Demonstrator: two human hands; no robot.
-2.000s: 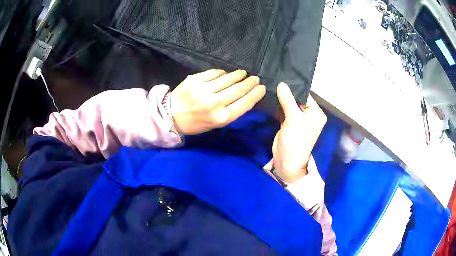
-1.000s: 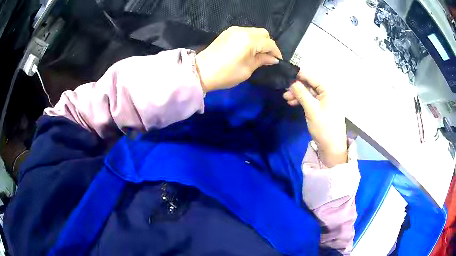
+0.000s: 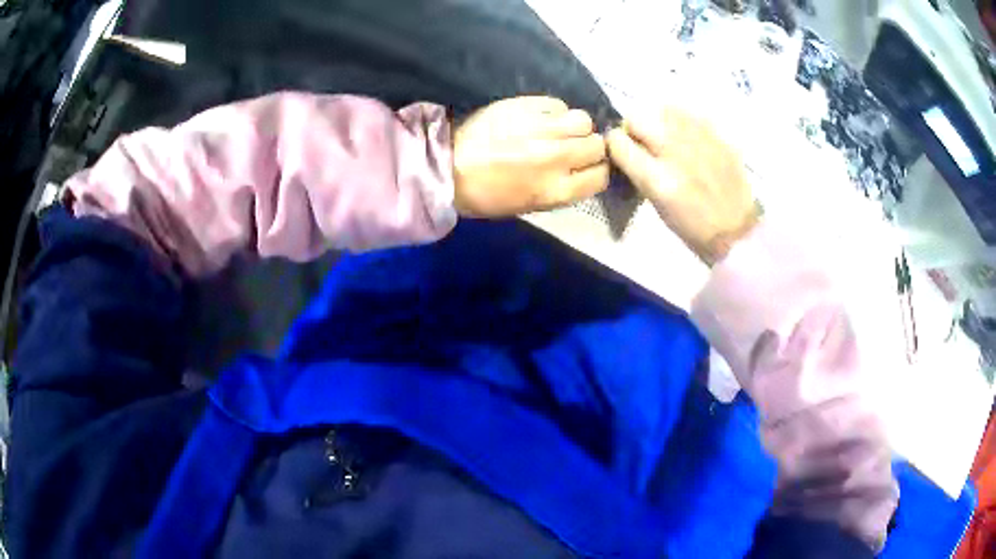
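Observation:
The black fabric panel (image 3: 437, 52) spreads across the upper left and passes under my forearm. My left hand (image 3: 532, 156), in a pink sleeve, is closed on the panel's edge near the upper middle. My right hand (image 3: 690, 169) reaches in from the right with its fingertips touching the same dark fabric edge beside my left fingers. A small dark piece of the fabric hangs below where the two hands meet. The fabric between the fingers is mostly hidden by the hands.
The white machine table (image 3: 863, 328) runs down the right. Small black-and-silver bits (image 3: 841, 93) lie at the upper right beside the machine's dark control panel (image 3: 928, 131). Dark slim snips (image 3: 905, 297) lie on the table. A blue apron (image 3: 437, 393) covers my lap.
Both hands have come together at the fabric edge, and my right forearm has moved right and up. The mesh pocket has gone from view. The blue bin is now mostly hidden by my right sleeve.

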